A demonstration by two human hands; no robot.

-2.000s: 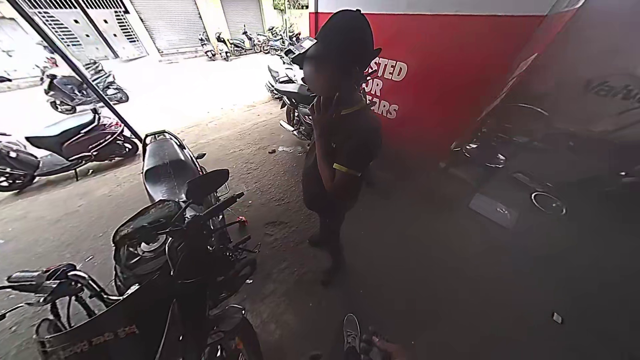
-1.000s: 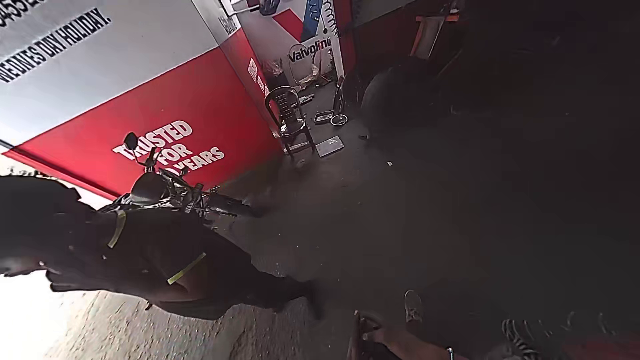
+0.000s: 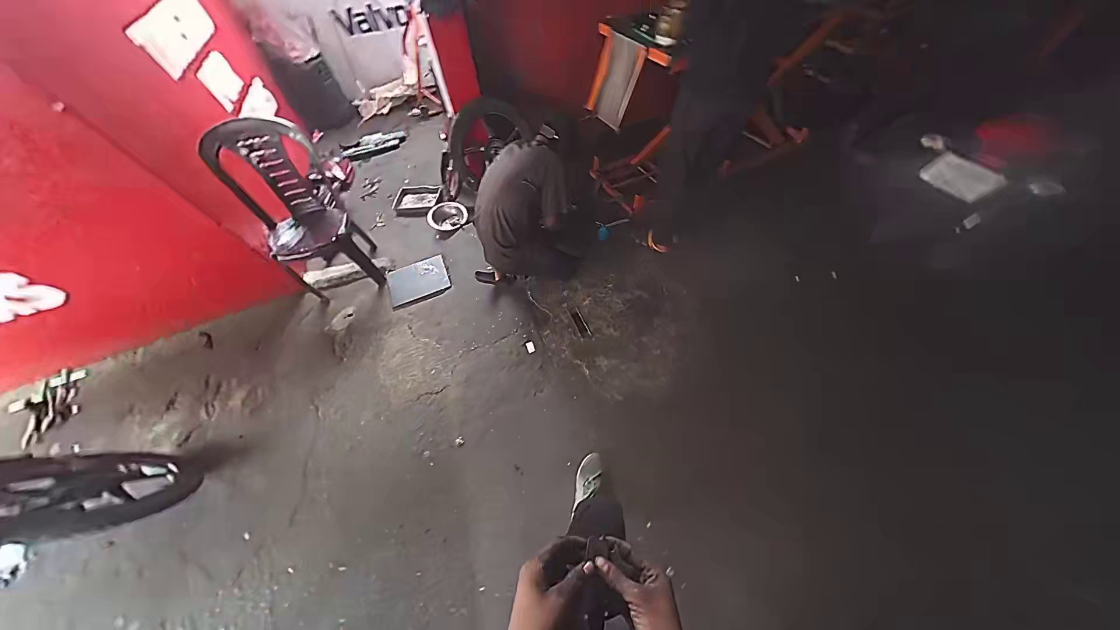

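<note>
Both of my hands are low in the head view, close together in front of my legs. My left hand (image 3: pixel 553 573) has its thumb and curled fingers against those of my right hand (image 3: pixel 632 579). Dark smudges cover the fingers, and whether a small thing is pinched between them is too dim to tell. Just beyond them is my shoe (image 3: pixel 589 479), on the floor.
A dark plastic chair (image 3: pixel 311 229) stands by a red wall (image 3: pixel 114 201). Near it lie a flat grey panel (image 3: pixel 419 281), a tray (image 3: pixel 417 199) and a metal bowl (image 3: pixel 448 216). A person (image 3: pixel 523 206) crouches beside a wheel (image 3: pixel 477 131). A motorcycle wheel (image 3: pixel 105 492) is at left.
The view has swung far to the right, from the parked motorcycles and a standing person to the workshop floor. Both hands now show together at the bottom.
</note>
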